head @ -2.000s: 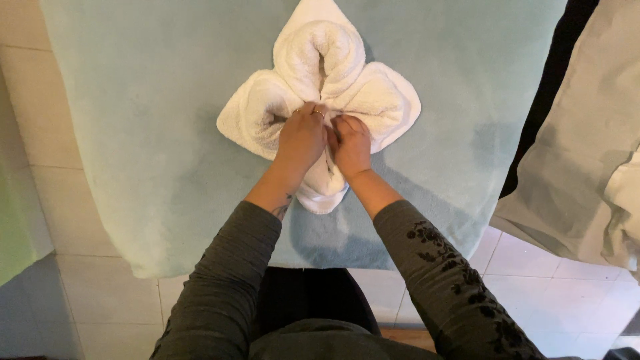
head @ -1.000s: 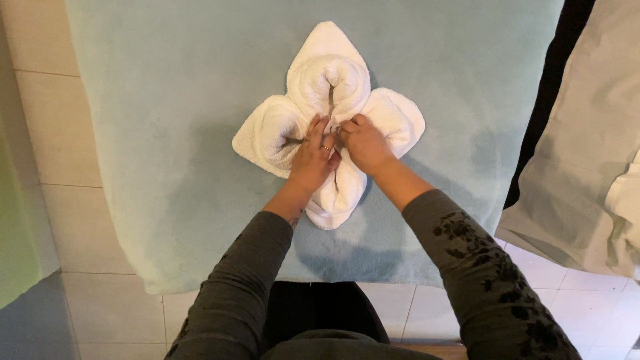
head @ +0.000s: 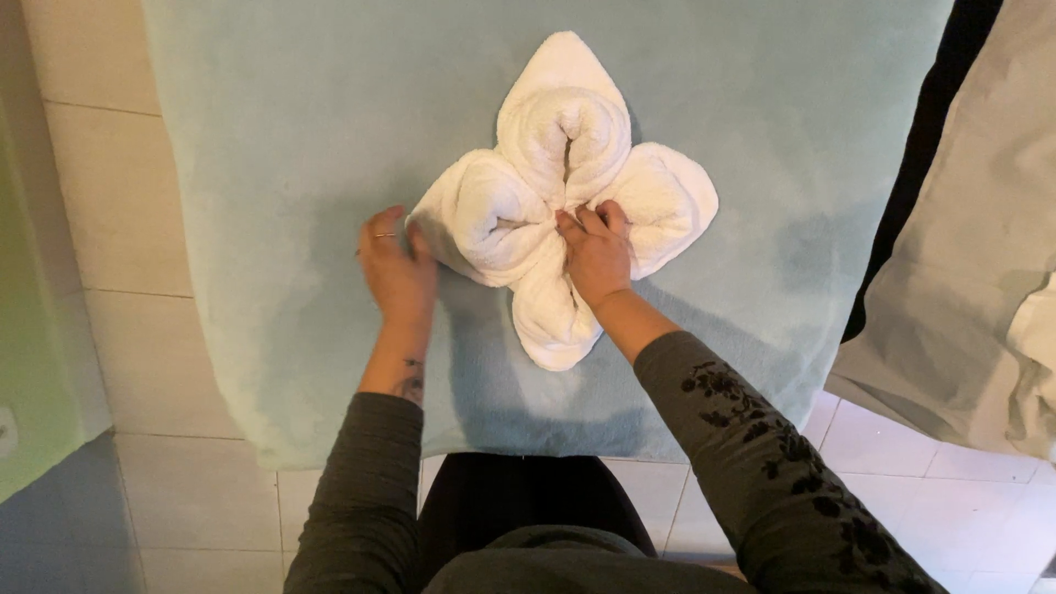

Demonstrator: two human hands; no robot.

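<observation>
A white towel [head: 569, 62], folded into a flower shape with several rolled petals, lies on a light blue blanket [head: 313, 99]. My left hand [head: 400, 264] is at the outer tip of the left petal, fingers apart and holding nothing; whether the fingertips touch the cloth is unclear. A ring is on one finger. My right hand [head: 598, 252] rests on the towel's centre, between the right and lower petals, with its fingertips pressed into the folds where the petals meet. Part of the lower petal is hidden under it.
Grey-beige cloth [head: 932, 355] hangs at the right beside a dark strip, with a paler cloth [head: 1039, 330] at the frame edge. A green surface [head: 41, 330] stands at the left. Floor tiles [head: 194, 487] show around the blanket's edge.
My left hand has left the towel's centre and moved left to the left petal's outer tip. My right hand stays at the centre, its fingers now more spread.
</observation>
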